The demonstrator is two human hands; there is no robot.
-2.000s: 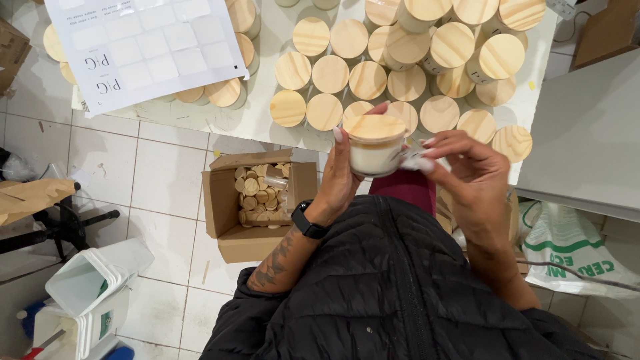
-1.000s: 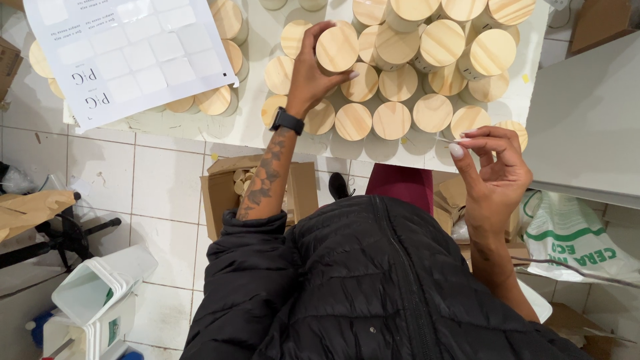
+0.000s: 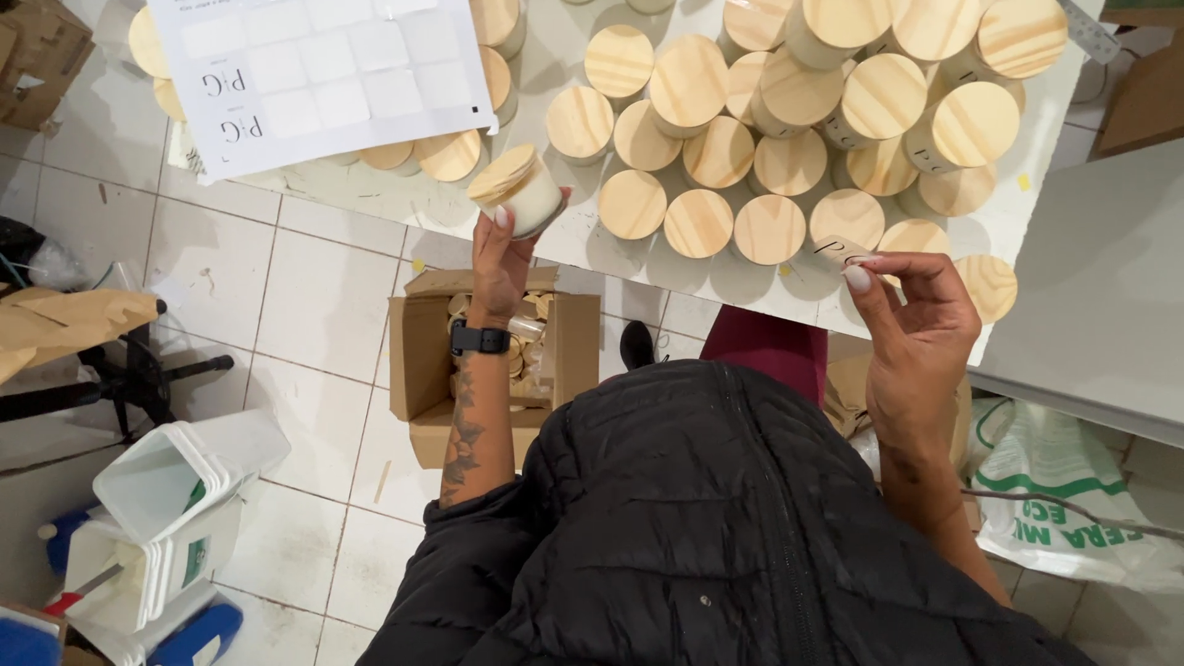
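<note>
My left hand (image 3: pixel 504 259) holds a glass candle jar (image 3: pixel 532 199) with a wooden lid, tilted, just off the table's front edge. Between the thumb and forefinger of my right hand (image 3: pixel 911 305) is a small clear sticker (image 3: pixel 842 254) with dark lettering, over the front row of jars. Many wooden-lidded jars (image 3: pixel 698 224) stand close together on the white table (image 3: pixel 573 227), some stacked on others. A sticker sheet (image 3: pixel 333 79) lies at the upper left, over several more jars, with part of its stickers gone.
Below the table stands an open cardboard box (image 3: pixel 402 361) of wooden lids. White plastic tubs (image 3: pixel 194 472) are on the tiled floor at the lower left, near a black chair base (image 3: pixel 139 370). At right are a grey surface (image 3: pixel 1101 296) and a printed plastic bag (image 3: pixel 1054 499).
My left hand was at the jars on the table a second ago; now it is lower and to the left, holding a jar. My right hand stays near the table's front edge.
</note>
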